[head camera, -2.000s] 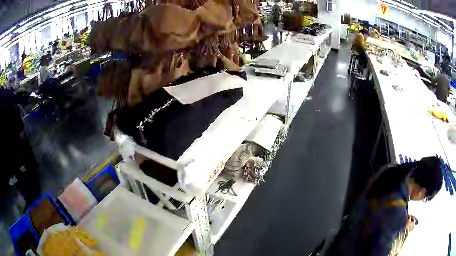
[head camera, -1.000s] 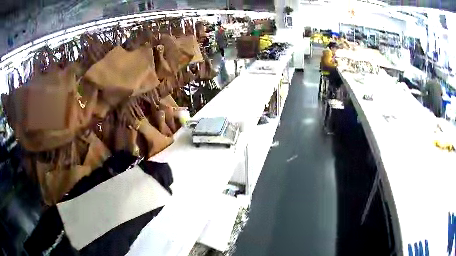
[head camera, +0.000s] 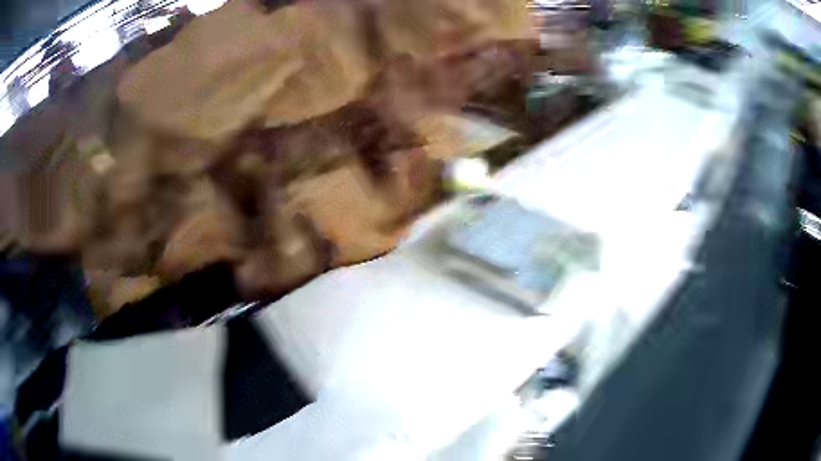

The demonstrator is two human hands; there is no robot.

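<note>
Neither of my hands is in the picture. The frame is strongly blurred. Nearest in front of me, at the lower left, a pale flat sheet (head camera: pixel 144 392) lies on a black pile (head camera: pixel 257 383), which reaches the end of a long white table (head camera: pixel 360 333). A grey flat-topped device like a scale (head camera: pixel 509 243) stands on the table, with a small whitish-yellow thing (head camera: pixel 470 173) behind it.
Many brown bags (head camera: pixel 243 76) hang or are heaped along the table's left side. A grey floor aisle (head camera: pixel 689 360) runs along its right side. Small blurred items (head camera: pixel 549 378) show below the table's right edge. Blurred goods (head camera: pixel 689 31) stand at the far end.
The view has swung and tilted. The scale-like device has shifted right and looks larger, and the long right-hand table and the seated people have left the clear view.
</note>
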